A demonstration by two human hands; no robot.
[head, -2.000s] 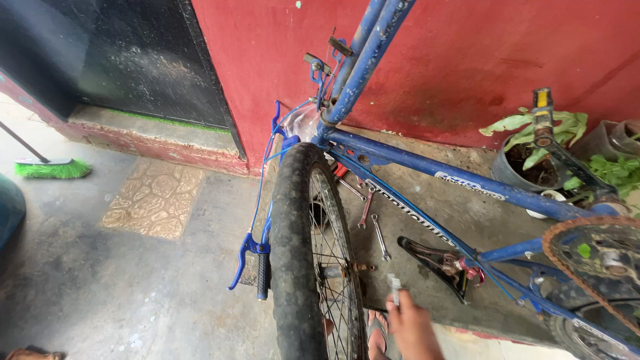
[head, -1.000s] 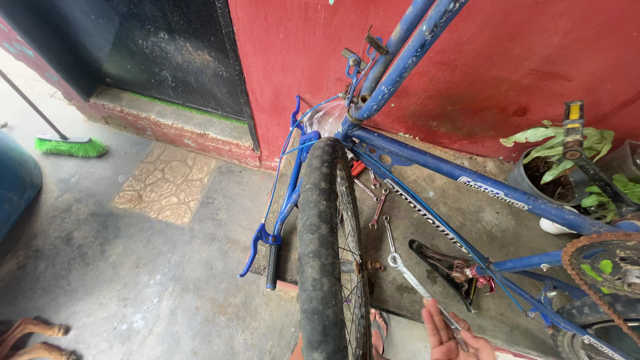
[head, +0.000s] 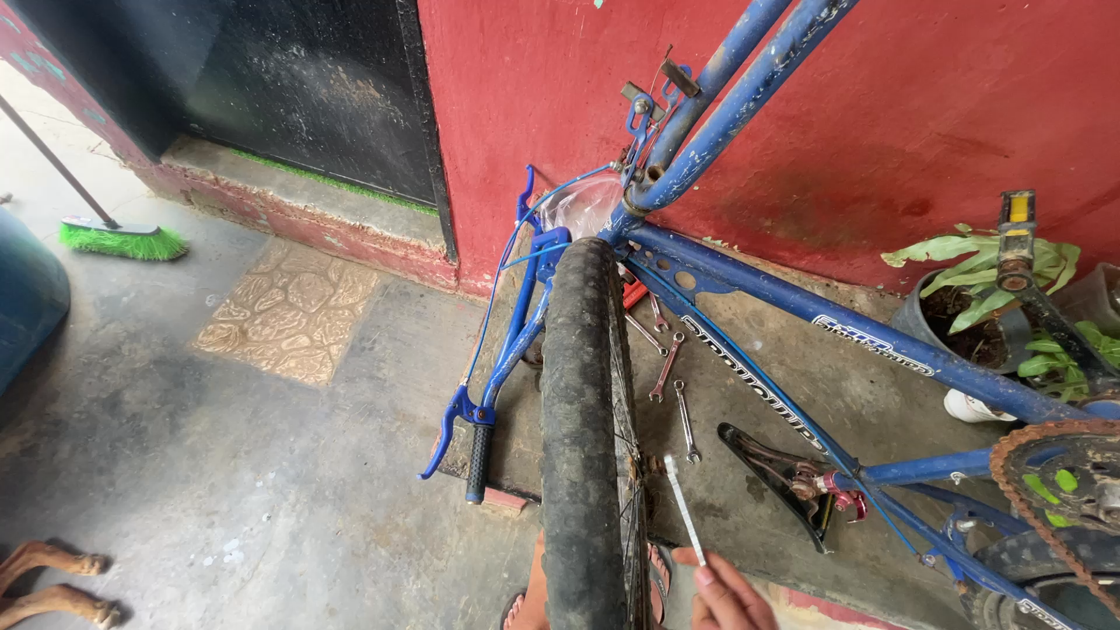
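My right hand (head: 724, 595), at the bottom, grips one end of a metal wrench (head: 683, 509). The wrench's far end is near the axle end of the bicycle wheel (head: 582, 420), whose worn black tire points toward me; whether they touch I cannot tell. The blue bicycle frame (head: 779, 302) is upside down, its handlebar (head: 514, 337) low at the left of the wheel. Several wrenches, among them a combination wrench (head: 687, 420) and a reddish open-end wrench (head: 667, 367), lie on the concrete right of the tire. My left hand is out of view.
The black saddle (head: 774, 490) rests low, right of the wrenches. A rusty chain (head: 1006, 490) and a crank pedal (head: 1017, 236) are at the right, beside a potted plant (head: 971, 324). A green broom (head: 122, 241) stands left; an animal's paws (head: 66, 582) show at bottom left.
The wrench in my right hand was out at an angle right of the wheel a second ago; its free end now shows closer to the axle. The animal's paws have come into view.
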